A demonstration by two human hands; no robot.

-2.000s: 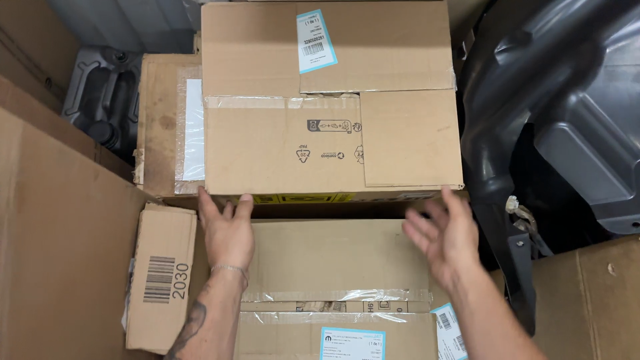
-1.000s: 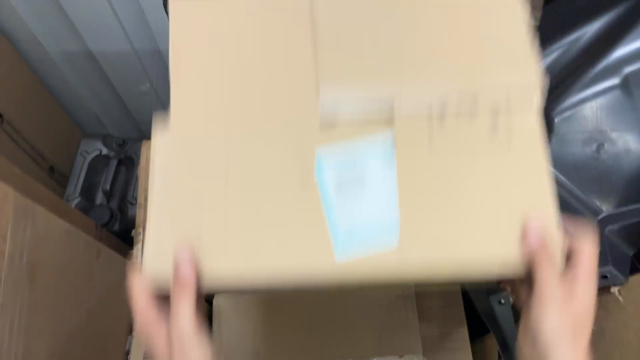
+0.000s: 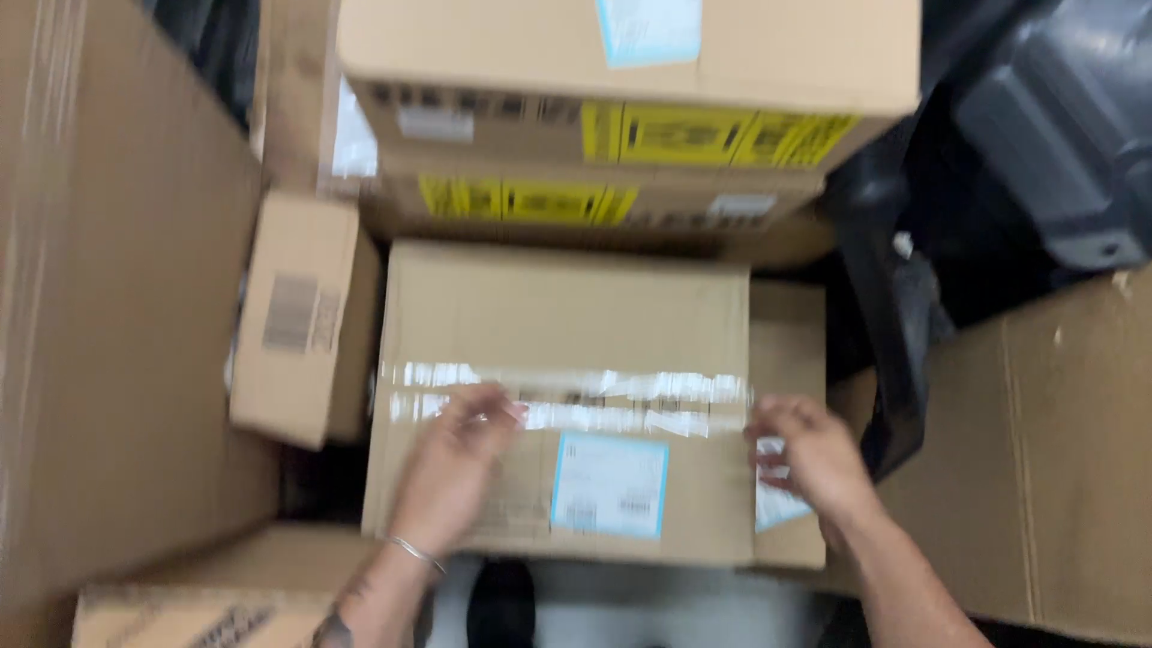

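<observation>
My left hand (image 3: 463,450), with a thin bracelet at the wrist, is over the taped cardboard box (image 3: 567,315) in the middle. My right hand (image 3: 801,445) is at this box's right edge, fingers curled and blurred; whether it touches the box cannot be told. Clear tape crosses the box, and a blue-edged label (image 3: 610,486) lies on its top. Another cardboard box (image 3: 787,342) shows along its right side, with a label partly hidden by my right hand. Behind, a large cardboard box (image 3: 522,54) with a yellow printed strip rests on a similar box (image 3: 684,202).
A small barcoded carton (image 3: 297,324) stands at the left beside a tall cardboard box (image 3: 117,297). Another carton (image 3: 270,562) is at the lower left. Black plastic parts (image 3: 1053,135) fill the upper right, above a large cardboard box (image 3: 1080,450). A dark shoe (image 3: 501,598) shows at the bottom.
A second ago both my hands were at the front edge of a large box; they are now away from it, over the middle box and its right edge. The view has shifted.
</observation>
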